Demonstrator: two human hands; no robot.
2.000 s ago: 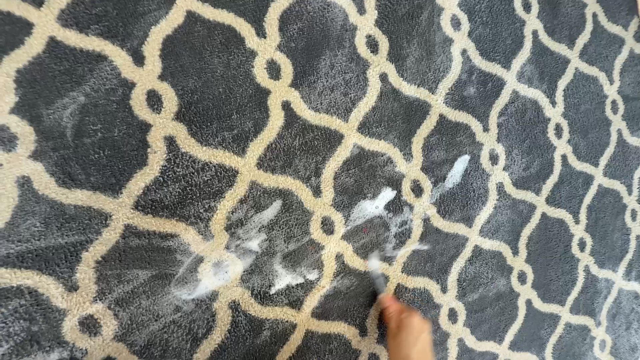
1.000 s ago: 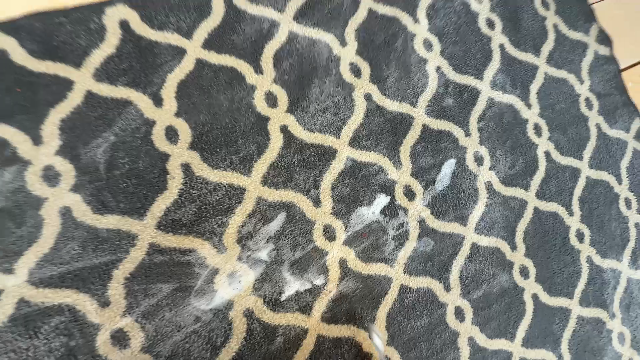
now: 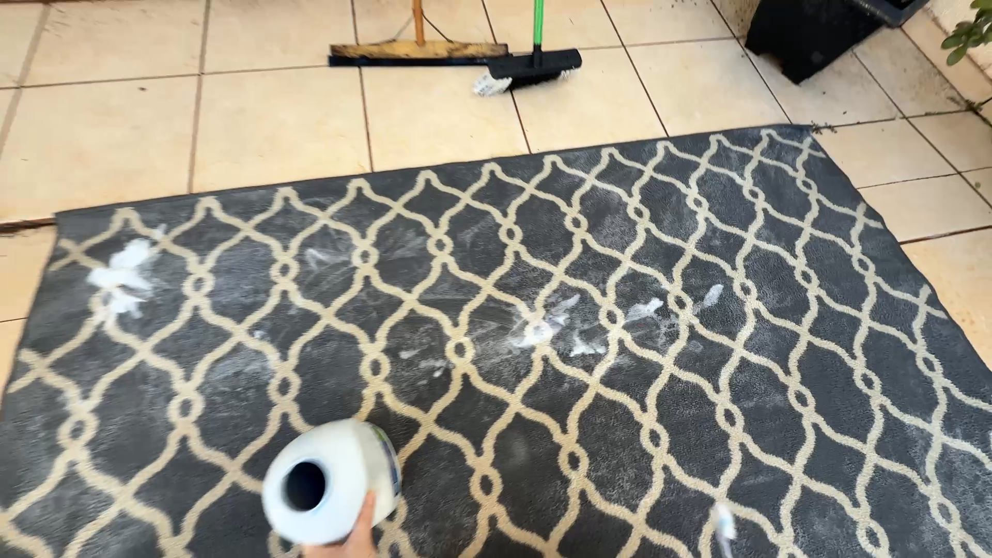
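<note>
My left hand (image 3: 353,539) grips a white plastic tub (image 3: 329,480) with a dark round opening, at the lower left of the head view above the rug. At the bottom right a small utensil (image 3: 725,527) with white paste on its tip shows; the right hand that would be behind it is outside the frame. A dark grey rug (image 3: 527,442) with a cream trellis pattern lies under both. White paste (image 3: 125,277) forms a thick patch near the rug's left edge, and smaller smears (image 3: 539,332) lie about its middle.
Beyond the rug, on beige floor tiles (image 3: 279,124), rest a wooden-backed squeegee (image 3: 418,51) and a black broom head (image 3: 535,68) on a green handle. A black plant pot (image 3: 806,35) and green leaves (image 3: 969,35) are at the upper right.
The view has drawn back widely, showing the tiles and tools. My left hand with the tub has come into view. My right hand, seen two seconds ago by the smears, is out of frame.
</note>
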